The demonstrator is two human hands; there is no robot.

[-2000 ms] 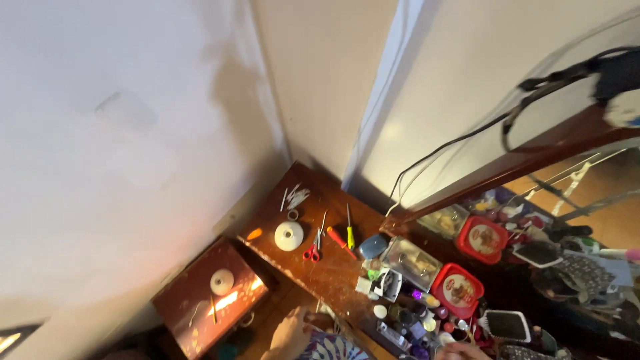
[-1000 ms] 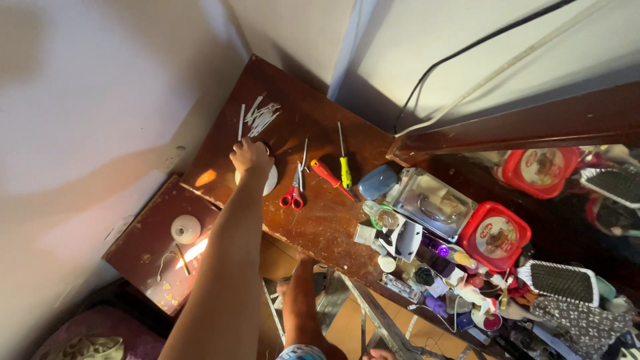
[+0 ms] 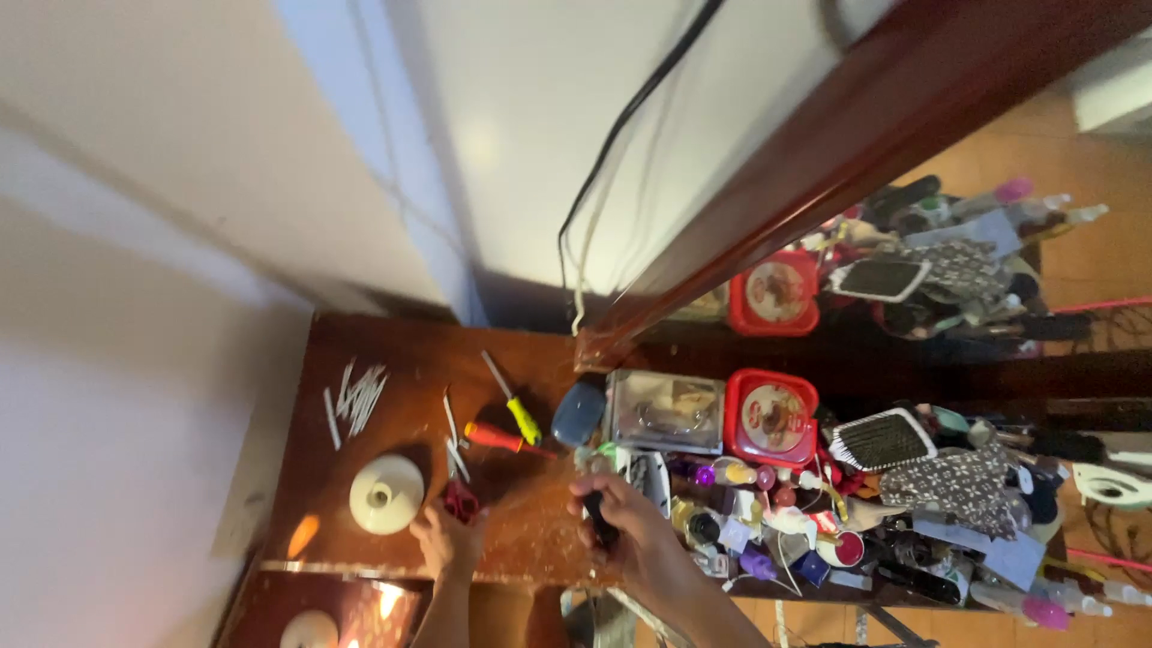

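My left hand (image 3: 447, 538) is at the handles of red-handled scissors (image 3: 461, 500) on the wooden dresser top; whether its fingers grip them is unclear. Just left of it sits a round white lamp holder (image 3: 386, 494). My right hand (image 3: 621, 531) holds a small black object (image 3: 598, 517) over the dresser's front edge. Beyond the hands lie a red-handled screwdriver (image 3: 494, 436), a yellow-handled screwdriver (image 3: 522, 419) and a thin rod with white pieces (image 3: 452, 423). White strips (image 3: 360, 399) are heaped at the back left.
A blue case (image 3: 579, 414), a clear plastic box (image 3: 666, 411), a red-lidded tub (image 3: 771, 418), a hairbrush (image 3: 884, 439) and many small bottles crowd the right side. A framed mirror (image 3: 774, 234) stands behind them. Another round white piece (image 3: 309, 630) is on a lower surface at left.
My left hand has moved from the white lamp holder to the scissors. My right hand has come into clear view with a black object. The view has shifted.
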